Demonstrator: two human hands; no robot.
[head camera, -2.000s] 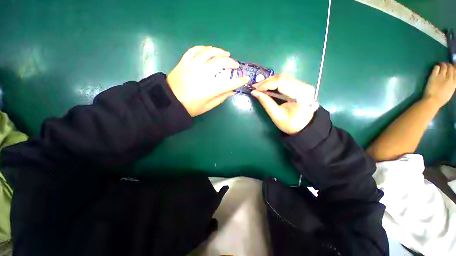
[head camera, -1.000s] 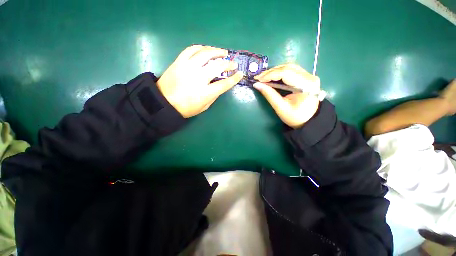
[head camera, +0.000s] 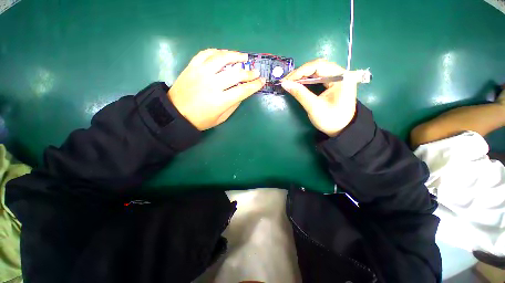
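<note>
An open phone body (head camera: 268, 65), dark with bluish parts and a thin reddish line along its far edge, lies on the glossy green tabletop (head camera: 243, 157). A pale round component (head camera: 277, 72) shows near its right end. My left hand (head camera: 217, 88) grips the phone from the left, fingers over its left part. My right hand (head camera: 326, 99) holds slim tweezers (head camera: 318, 80) like a pen. Their tip meets the phone below the round component; whether the tips are closed is too small to tell. A pale wrap (head camera: 362, 76) sticks out behind the fingers.
A thin white line (head camera: 350, 33) runs across the tabletop beyond my right hand. At the right are a coworker's bare arm (head camera: 462, 121) and white sleeve (head camera: 465, 171). Green cloth of another person (head camera: 12, 193) shows at the left edge. A pale curved strip crosses the far corners.
The phone has turned flatter, showing more of its inside and the round component. The tweezers' rear end has swung up and away from me. The coworker's hand has left clear view at right.
</note>
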